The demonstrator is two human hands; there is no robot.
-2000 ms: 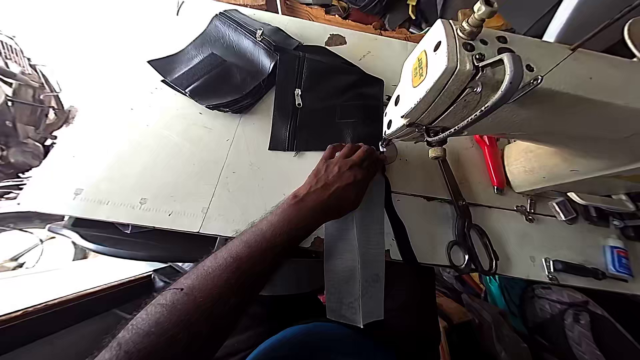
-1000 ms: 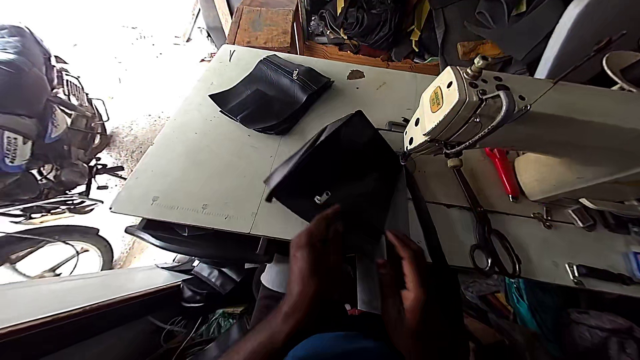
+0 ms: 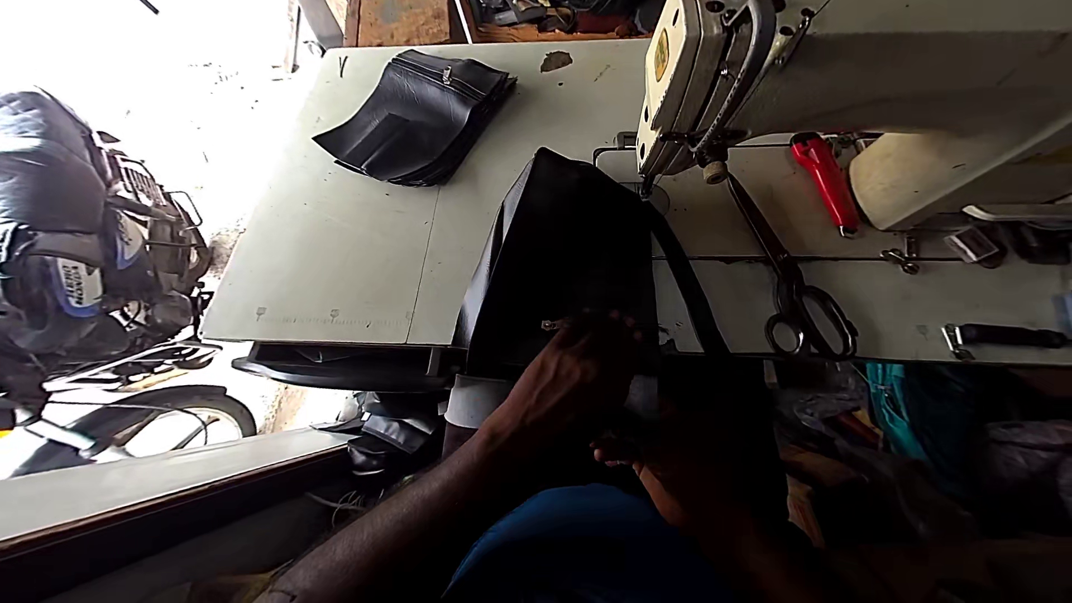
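A black leather-like panel with a zipper point(image 3: 578, 243) hangs over the front edge of the sewing machine table, its upper corner close to the needle area of the white sewing machine point(image 3: 695, 84). My left hand point(image 3: 578, 360) lies on the panel's lower part beside the zipper pull, its fingers curled; shadow hides whether they pinch the material. Lower and to the right, my right hand point(image 3: 662, 469) is bent near the panel's lower end, mostly in darkness, so its hold cannot be made out. A narrow black strip point(image 3: 687, 285) runs down right of the panel.
A stack of black zippered pieces point(image 3: 410, 117) lies at the back of the table point(image 3: 335, 251). Right of the panel are large scissors point(image 3: 791, 293), a red-handled tool point(image 3: 825, 180), small metal parts point(image 3: 900, 261) and a black-handled tool point(image 3: 1005, 337). A motorcycle point(image 3: 109, 251) stands at left.
The zippered panel, flat on the table two seconds ago, has been turned and pulled toward me over the front edge. My right hand has come into view. The view has shifted.
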